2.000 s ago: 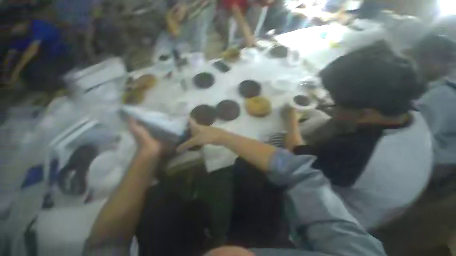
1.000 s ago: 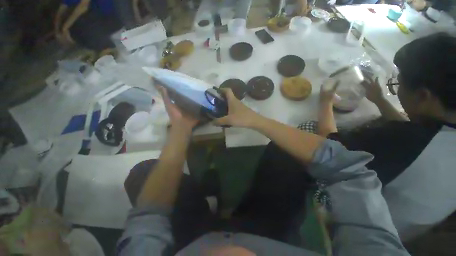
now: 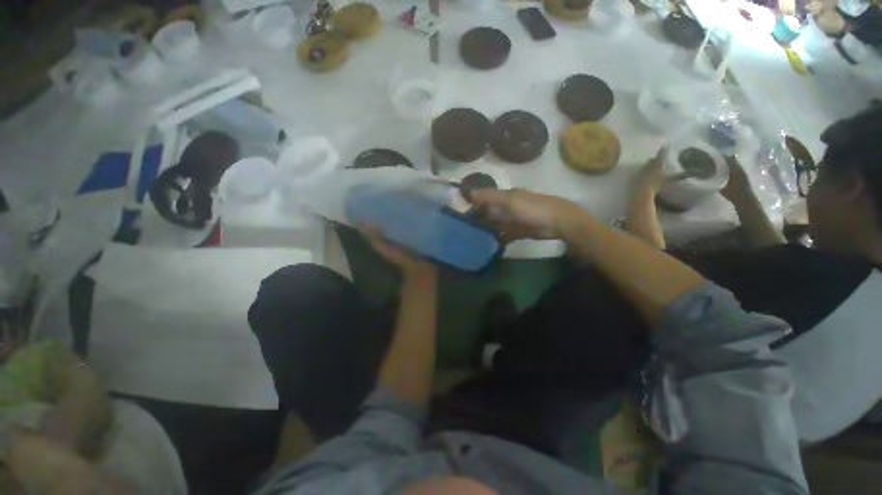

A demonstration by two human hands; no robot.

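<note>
A pale blue oblong case (image 3: 421,227) with a dark rim at its right end is held above the table's front edge and my lap. Whitish film or plastic trails from its left end. My left hand (image 3: 401,253) supports the case from below, bare, its fingers partly hidden under it. My right hand (image 3: 513,211) is bare and grips the upper right end of the case; a small dark round thing (image 3: 479,182) shows beside its fingers, and I cannot tell whether it is held.
Dark brown discs (image 3: 461,133) and a yellow one (image 3: 590,147) lie beyond my hands. At left are a white frame (image 3: 205,100), white tubs (image 3: 249,182), a black ring (image 3: 181,196) and a white sheet (image 3: 184,324). A person at right holds a tub (image 3: 696,174).
Both hands have brought the case lower and to the right, and its blue face now shows more fully. The neighbour's tub is now upright. The view has tilted down.
</note>
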